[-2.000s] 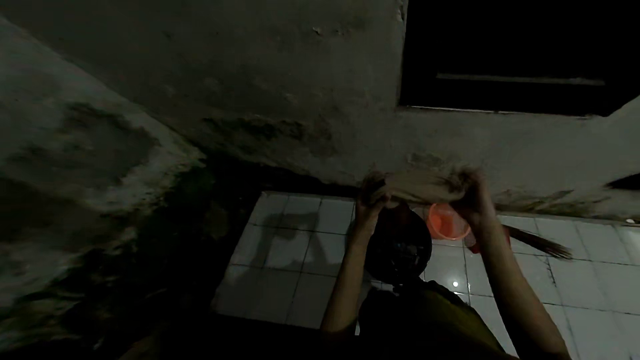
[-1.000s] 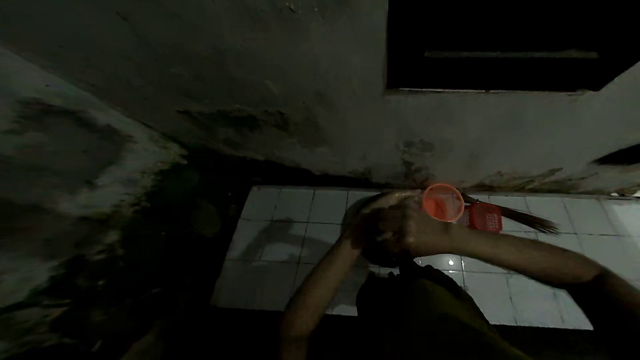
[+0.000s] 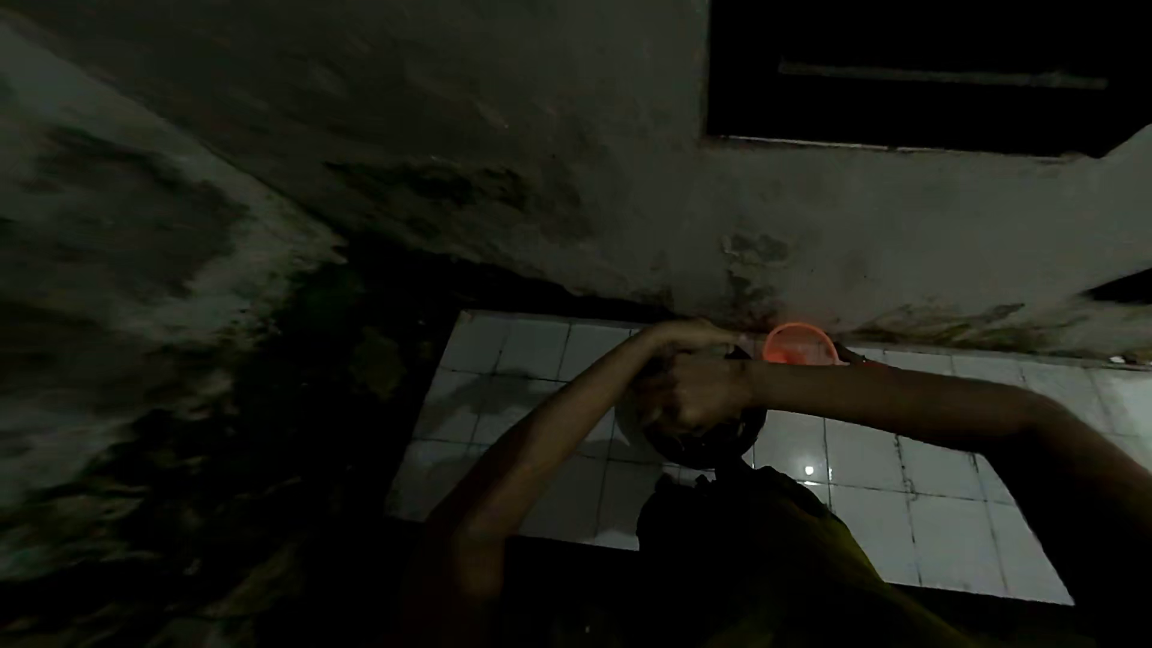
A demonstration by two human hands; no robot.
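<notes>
My left hand [image 3: 697,335] reaches over the top of a dark round object [image 3: 706,445], low in the centre. Just below it, my right hand [image 3: 697,391] lies across the same object, its fingers bent, close to or touching the left. Dim light and overlap hide the fingertips, so I cannot tell whether either hand grips anything. What the round object is stays unclear. An orange-red plastic container [image 3: 801,346] stands right of my hands, partly behind my right forearm.
White floor tiles [image 3: 958,535] extend beneath my arms beside a stained wall [image 3: 612,216]. Dark, mossy-looking ground [image 3: 297,405] lies left of the tiles. A dark opening [image 3: 900,90] is in the wall at the upper right. A dark garment [image 3: 765,558] shows below my hands.
Two seconds ago my hands were apart with a pale strip between them; they came together over the dark round object. The broom bristles and red object visible earlier are now mostly hidden behind my right arm.
</notes>
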